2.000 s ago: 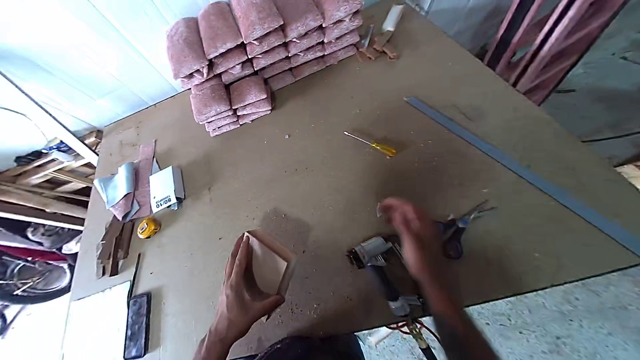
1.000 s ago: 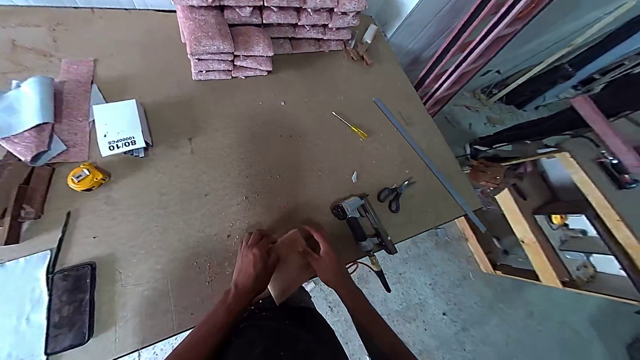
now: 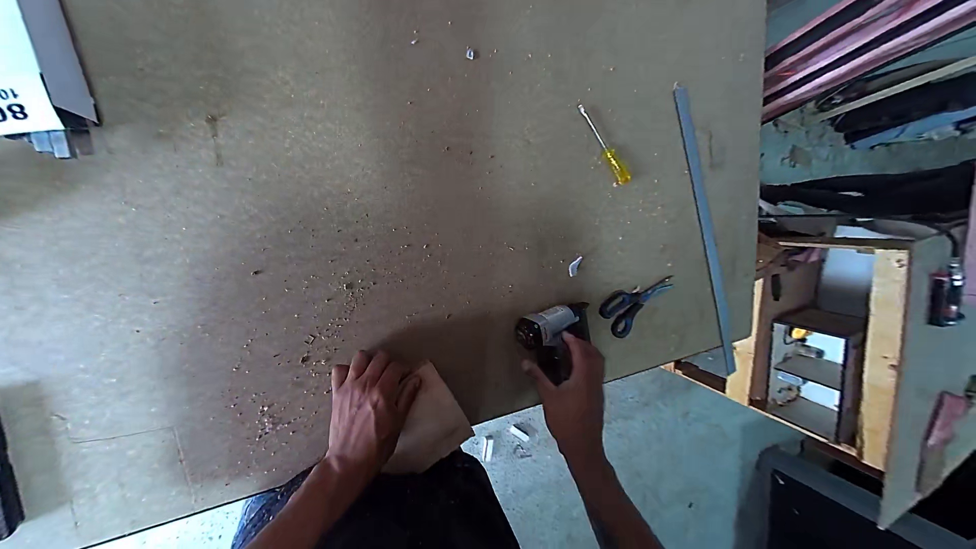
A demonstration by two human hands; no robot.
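My left hand (image 3: 370, 408) holds a light brown wooden piece (image 3: 431, 423) at the table's front edge, with its fingers curled over the upper left side. To the right, my right hand (image 3: 576, 389) has its thumb and fingers around the handle of a pneumatic stapler (image 3: 550, 326), which rests on the tabletop. Dark-handled scissors (image 3: 629, 306) lie just right of the stapler. Farther back is a screwdriver (image 3: 614, 162) with a yellow handle. A long grey flat strip (image 3: 703, 229) runs along the table's right side.
The brown worktable (image 3: 305, 191) bears scattered wood crumbs and a small white scrap (image 3: 575, 266). A white box (image 3: 27, 76) stands at the far upper left. Past the right edge are an open wooden frame (image 3: 884, 351) and a dark object (image 3: 831, 503) at the lower right.
My right hand has left the wooden piece and moved right onto the stapler. My left hand keeps the piece near the table edge. The view has moved closer to the tabletop.
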